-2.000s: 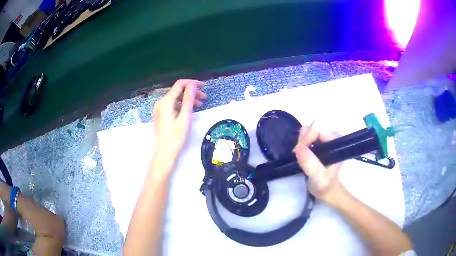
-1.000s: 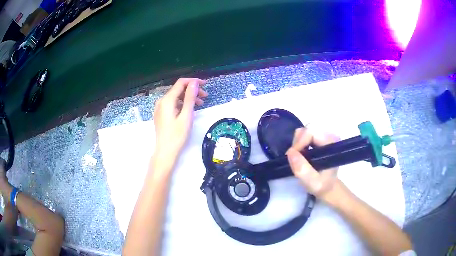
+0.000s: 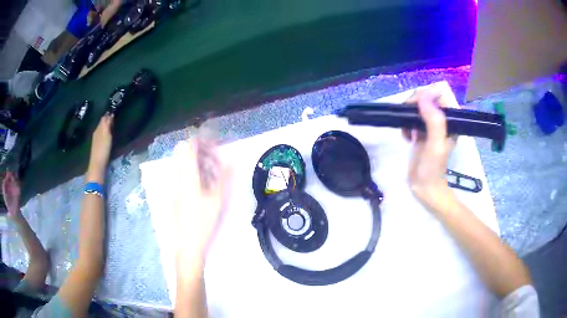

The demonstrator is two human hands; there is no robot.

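Observation:
Black headphones point(image 3: 323, 273) lie on a white paper sheet point(image 3: 398, 273). The open ear cup point(image 3: 278, 163) shows a green board and a white battery. The speaker baffle point(image 3: 296, 221), with its pale centre ring, lies just below it. The closed ear cup point(image 3: 341, 163) is at the right. My right hand point(image 3: 433, 146) grips the black glue syringe point(image 3: 475, 123) above the paper's upper right, its tip pointing left, clear of the headphones. My left hand point(image 3: 202, 186) is blurred, left of the headphones, with nothing seen in it; its finger positions are unclear.
A slim slotted black object point(image 3: 464, 181) lies at the paper's right. Another person's arm point(image 3: 93, 205) with a blue wristband reaches headphones point(image 3: 133, 109) on the green conveyor point(image 3: 248, 56). More headphones are at upper left. A cardboard screen point(image 3: 519, 49) stands upper right; a blue object point(image 3: 549, 112) lies below it.
My right hand has lifted the syringe away from the baffle, up and to the right. My left hand has moved slightly down and blurs. The other person's arm has reached onto the conveyor. The view has shifted.

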